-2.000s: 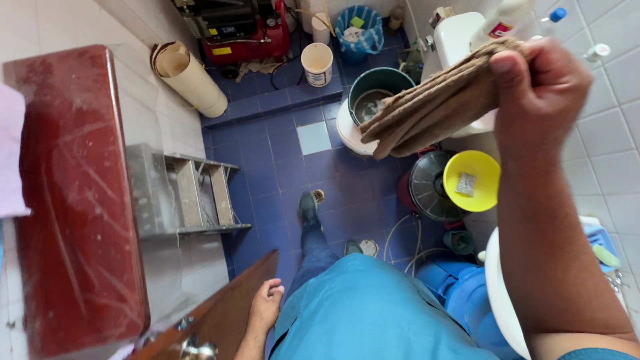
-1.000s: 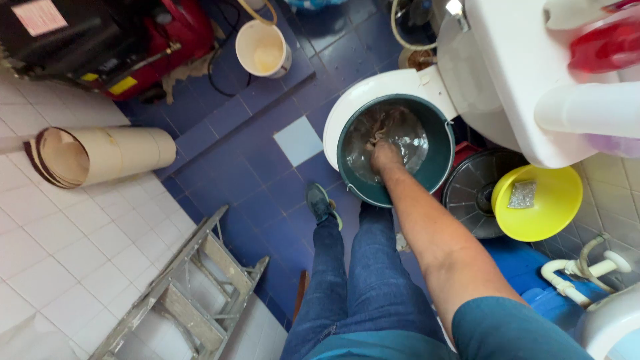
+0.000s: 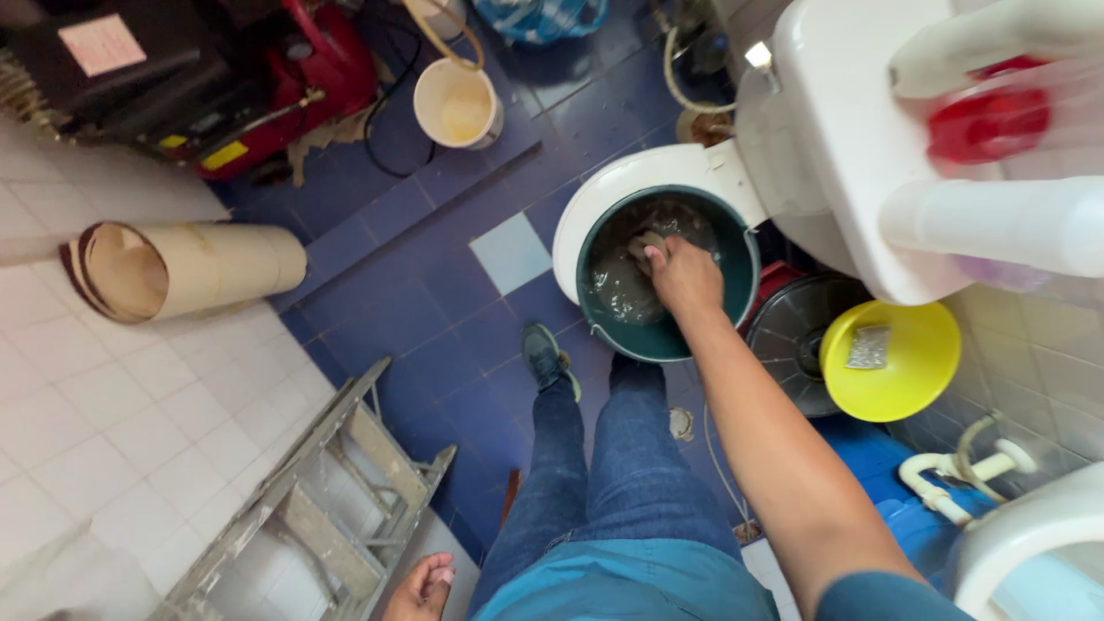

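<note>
A dark green plastic bucket [image 3: 668,341] of murky water rests on a white toilet [image 3: 573,216]. Reaching into it from the lower right, my right hand [image 3: 690,278] grips a brown cloth [image 3: 647,250], which lies partly in the water. The rest of the cloth is hidden by the water and my fingers. My left hand [image 3: 425,586] hangs at the bottom edge of the view, beside the aluminium stepladder, with its fingers loosely curled and nothing seen in it.
The aluminium stepladder [image 3: 379,461] leans at lower left, near a rolled sheet [image 3: 228,263]. A red and black machine [image 3: 328,95] and a white tub [image 3: 479,129] stand beyond. At right are a yellow basin [image 3: 914,371], a black lid [image 3: 780,345], the toilet tank [image 3: 837,147] with bottles and a sink [image 3: 1026,526].
Two seconds ago my right hand held the folded cloth up above the bucket; now hand and cloth are down in it. The view has shifted toward the bucket.
</note>
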